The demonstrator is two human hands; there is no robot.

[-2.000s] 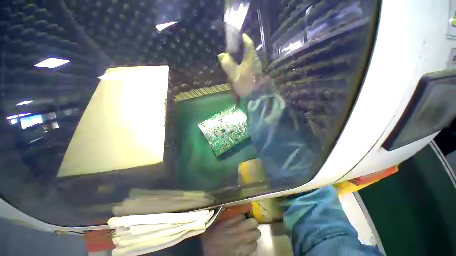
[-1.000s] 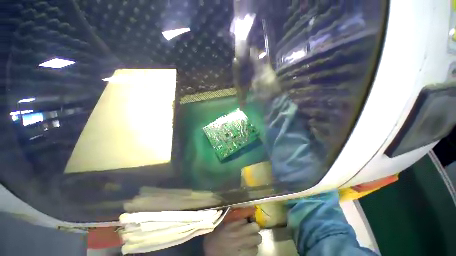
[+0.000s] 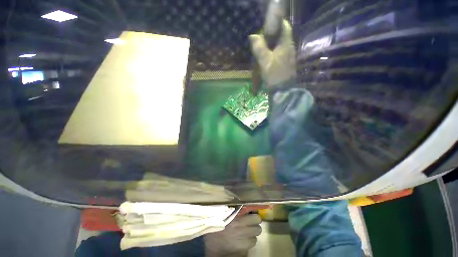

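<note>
A green circuit board (image 3: 247, 108) with silvery and white specks lies turned corner-down on the green mat (image 3: 216, 135), seen through the cabinet window. My right hand (image 3: 277, 60), in a pale glove, is around a thick grey tube-like tool (image 3: 274, 17) above the board. A dark narrow part shows below the hand, its lower end close to the board's upper edge. My left hand (image 3: 233, 238) is outside at the lower edge with curled fingers, beside a white bundle (image 3: 170, 221); its fingertips are partly hidden, so its hold is unclear.
A cream slanted panel (image 3: 140, 95) stands left of the mat. Dark bumpy walls surround it. A yellow cuff (image 3: 273, 213) is beside my right forearm. A red padded edge (image 3: 98, 219) runs below the window. A dark green surface (image 3: 402, 226) is at lower right. Window reflections cover parts of the view.
The view has shifted, and the window appears more level. The board lies at a different angle on the mat. My right hand is clearer around the tool. My left hand remains by the ledge.
</note>
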